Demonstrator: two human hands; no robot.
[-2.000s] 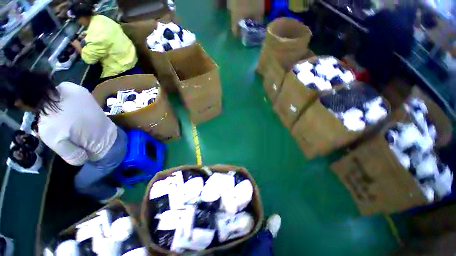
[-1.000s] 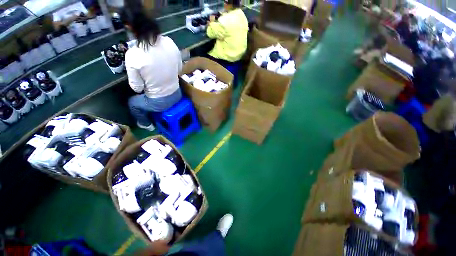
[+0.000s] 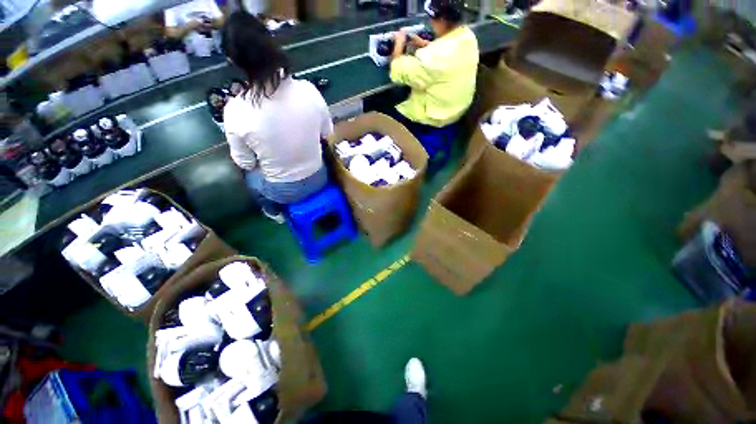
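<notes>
Neither of my hands is in the picture. Nearest in front of me stands an open cardboard carton [image 3: 292, 364] full of white-and-black camera units [image 3: 240, 319]. A second full carton [image 3: 217, 247] touches it at its upper left. One of my legs, with a white shoe [image 3: 415, 378], shows on the green floor at the bottom centre. Open camera housings [image 3: 98, 142] stand in a row on the bench at the left.
Two seated people, one in a pale top [image 3: 282, 132] and one in yellow [image 3: 448, 73], work at the bench [image 3: 186, 124]. A blue stool [image 3: 322, 222], an empty open carton [image 3: 464, 257] and more full cartons stand near them. Brown cartons [image 3: 663, 364] stand at lower right. Another blue stool [image 3: 104, 402] is at lower left.
My view has swung from the right-hand cartons toward the bench. The near cartons now lie further left, and the empty carton looks nearer. The hand-like patch at the near carton's lower edge is gone.
</notes>
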